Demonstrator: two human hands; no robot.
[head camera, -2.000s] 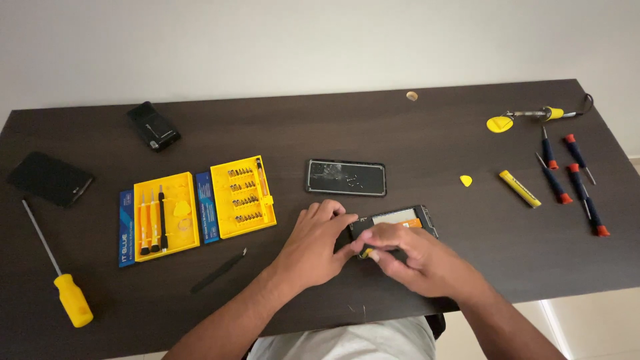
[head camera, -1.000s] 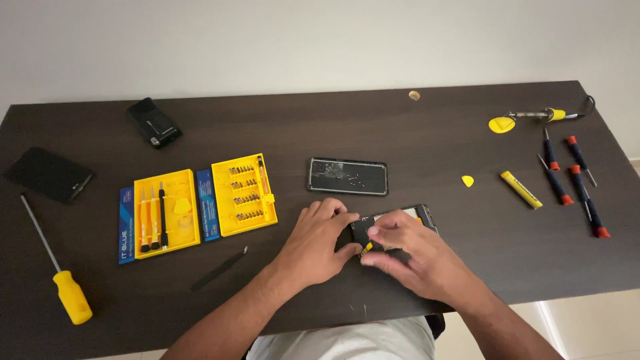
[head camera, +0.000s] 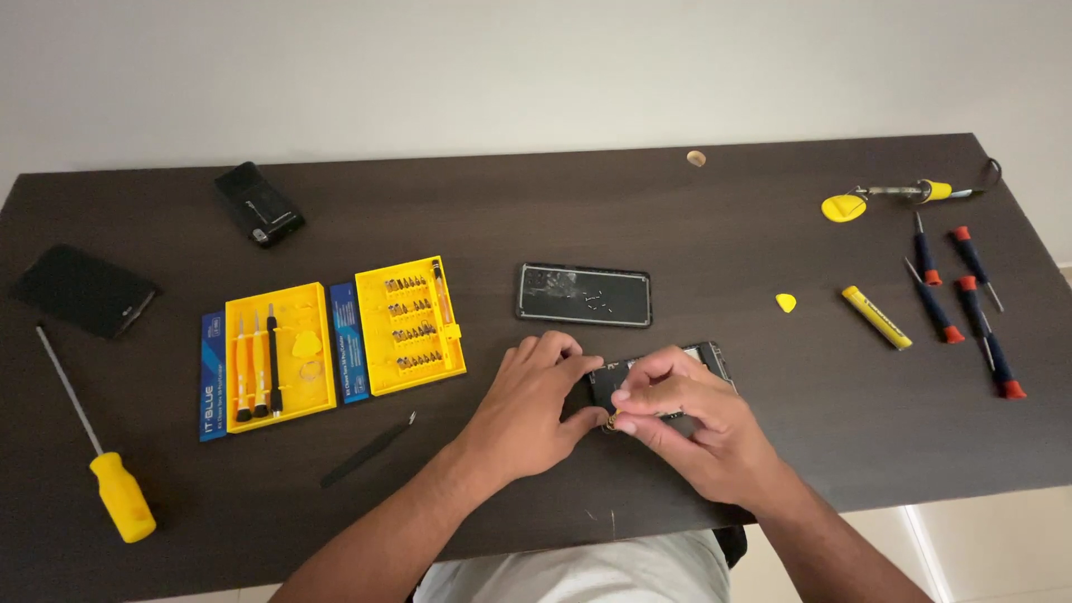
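An opened smartphone (head camera: 716, 360) lies on the dark wooden table near its front edge. My left hand (head camera: 536, 402) holds the phone's left end, thumb at the lower corner and fingers at the upper one. Thumb and fingers of my right hand (head camera: 691, 419) pinch a small yellow item (head camera: 614, 419), perhaps a pick, at the phone's lower left corner; the fingers hide most of it. Beyond the phone lies a black phone back cover (head camera: 582, 295) with several tiny screws on it. Black tweezers (head camera: 368, 450) rest to the left of my left hand.
Left stand two yellow tool cases (head camera: 322, 389) (head camera: 368, 293), a yellow-handled screwdriver (head camera: 121, 494) and two dark devices (head camera: 84, 289) (head camera: 258, 205). Right are a yellow pick (head camera: 785, 302), a yellow tube (head camera: 876, 318), several small screwdrivers (head camera: 938, 311) and a soldering iron (head camera: 934, 191).
My right hand has shifted slightly left along the phone, its fingertips now close to my left thumb. My left hand has stayed at the phone's left end.
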